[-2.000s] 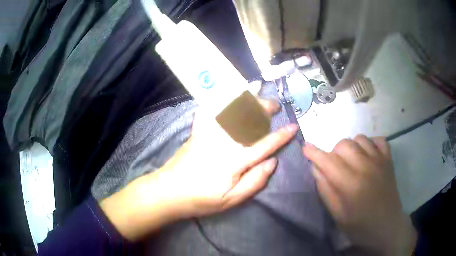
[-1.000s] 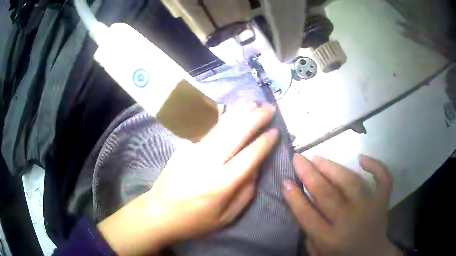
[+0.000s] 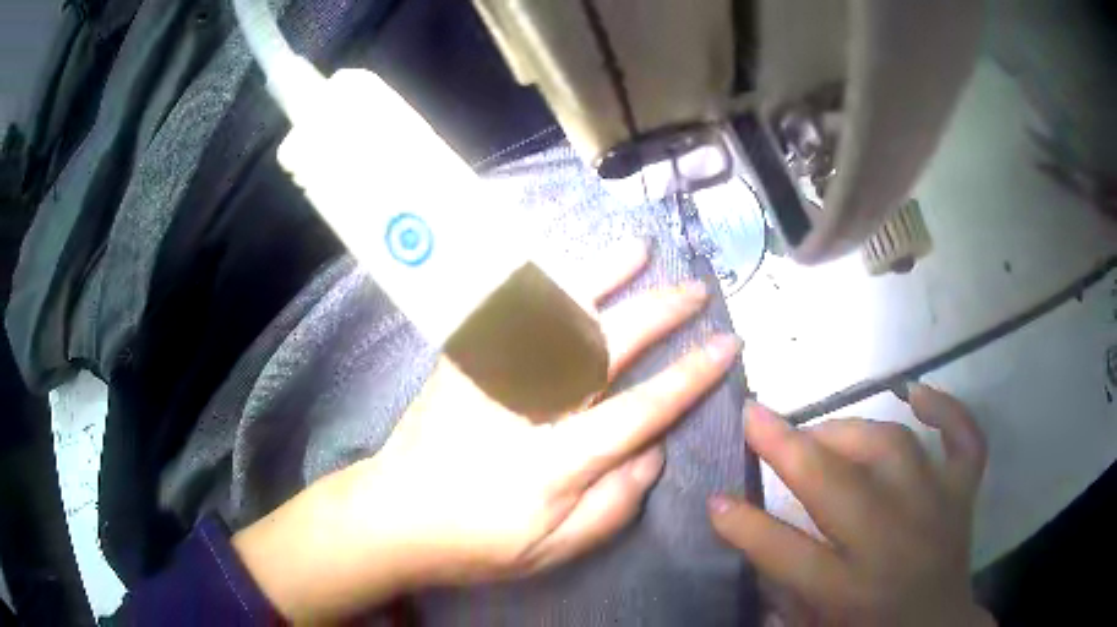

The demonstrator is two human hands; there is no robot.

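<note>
A grey-blue garment piece (image 3: 686,502) lies under my hands, its straight folded edge (image 3: 733,367) running up to the needle plate (image 3: 735,233). My left hand (image 3: 527,465) lies flat on the cloth with fingers spread, fingertips near the folded edge; the lamp hides part of it. My right hand (image 3: 870,502) is at the lower right, its index fingertip at the folded edge and its thumb resting on the cloth. Whether it pinches the cloth is not clear. The presser foot area is washed out by glare.
The white lamp (image 3: 410,208) with a tan end hangs over my left hand. The cream machine head (image 3: 784,86) is at upper right, a ribbed knob (image 3: 900,236) beside it. Dark cloth (image 3: 184,282) is heaped at left. The white table (image 3: 955,306) has a dark seam line.
Since one second ago, the machine head and lamp appear shifted right and lower in view. My left fingers have spread more. My right hand remains by the folded edge.
</note>
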